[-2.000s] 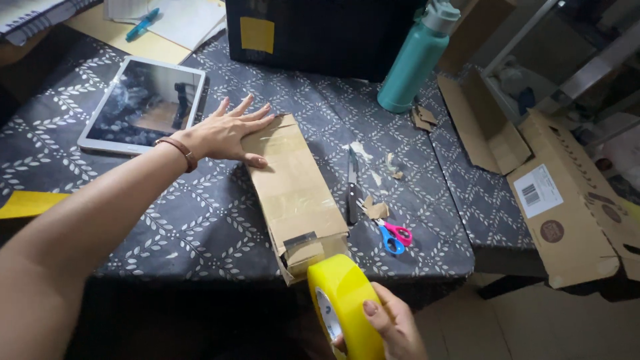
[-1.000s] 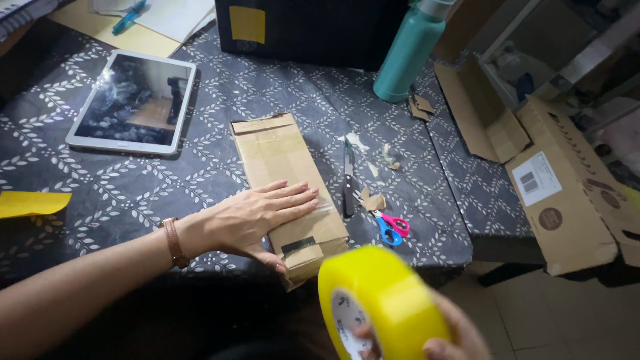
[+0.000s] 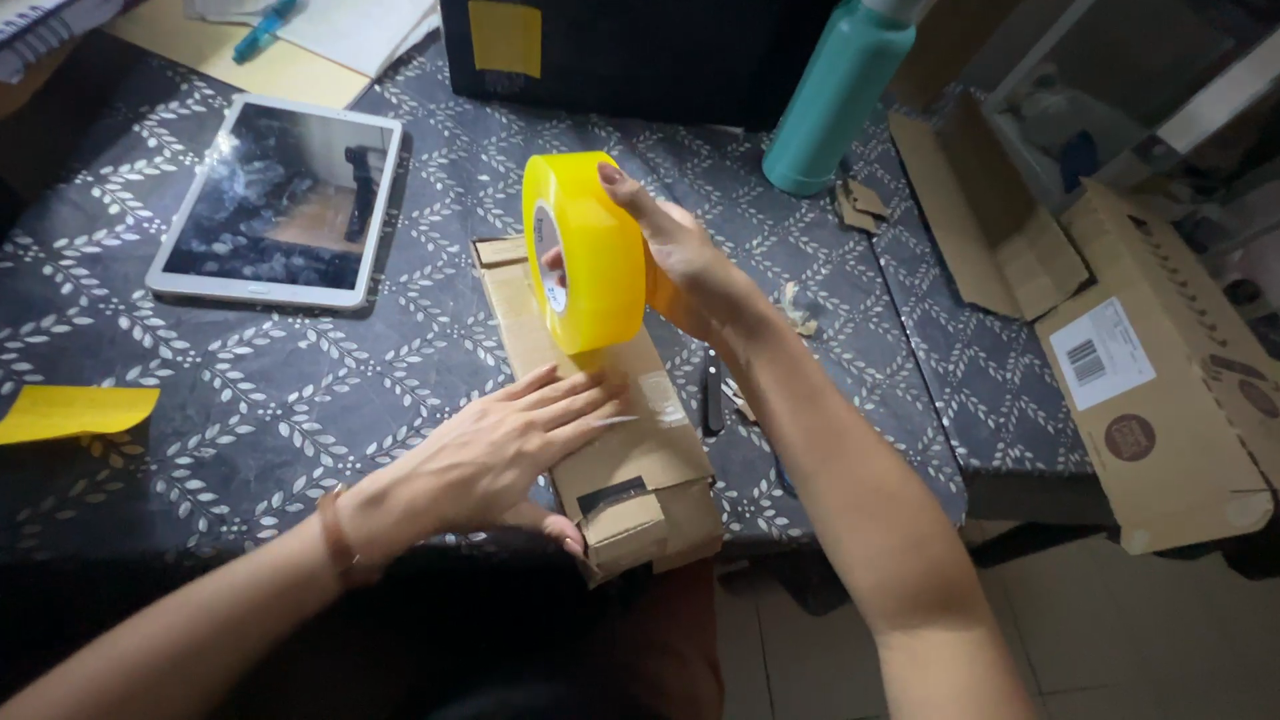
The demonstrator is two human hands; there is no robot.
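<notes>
A narrow cardboard box lies on the patterned tablecloth, one end at the near table edge. My left hand rests palm down on its top, fingers spread, thumb over the left side. My right hand grips a large roll of yellow packing tape above the far part of the box. Whether tape runs from the roll to the box cannot be told. A black-handled knife lies just right of the box, partly hidden by my right forearm, which also covers most of the scissors.
A white-framed tablet and a yellow paper lie at left. A teal bottle stands behind, beside a black box. An opened cardboard carton is at right. Cardboard scraps lie near the bottle.
My right hand has carried the tape roll from beyond the box's near end up over its far part. My left hand moved from the far end toward the near end, and now lies near mid-box.
</notes>
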